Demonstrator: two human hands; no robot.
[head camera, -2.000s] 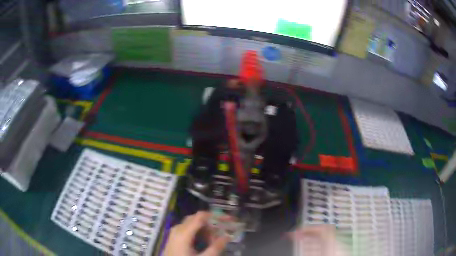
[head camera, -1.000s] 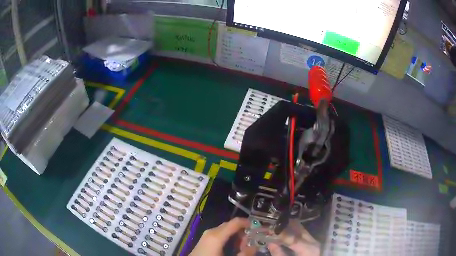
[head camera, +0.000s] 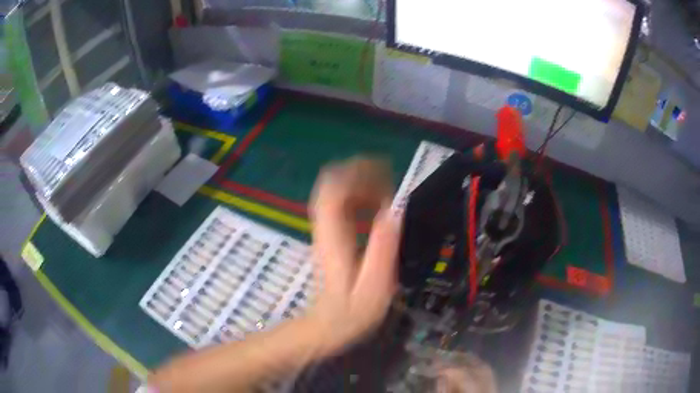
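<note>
The black test fixture (head camera: 445, 222) stands right of centre, with its red clamp handle (head camera: 508, 134) upright. Its metal and clear nest (head camera: 430, 338) is at the front, blurred. My left hand (head camera: 357, 238) is raised left of the fixture and covers the right side of the left parts tray (head camera: 222, 276). Its fingers are curled and blurred; I cannot tell if they hold anything. My right hand (head camera: 467, 374) is low at the nest's right side, partly cut off by the bottom edge; what it touches or holds is unclear. Rows of small flex circuits lie on the tray.
Parts trays lie right of the fixture (head camera: 576, 345), behind it (head camera: 424, 165) and far right (head camera: 651, 234). A stacked bundle (head camera: 104, 161), grey card (head camera: 186, 178) and blue bin (head camera: 219, 104) are left. The monitor (head camera: 514, 46) shows a green block.
My left hand has left the nest and moved up and left. My right hand remains low by the nest. The view has shifted, moving the scene rightward. The clamp handle is still upright.
</note>
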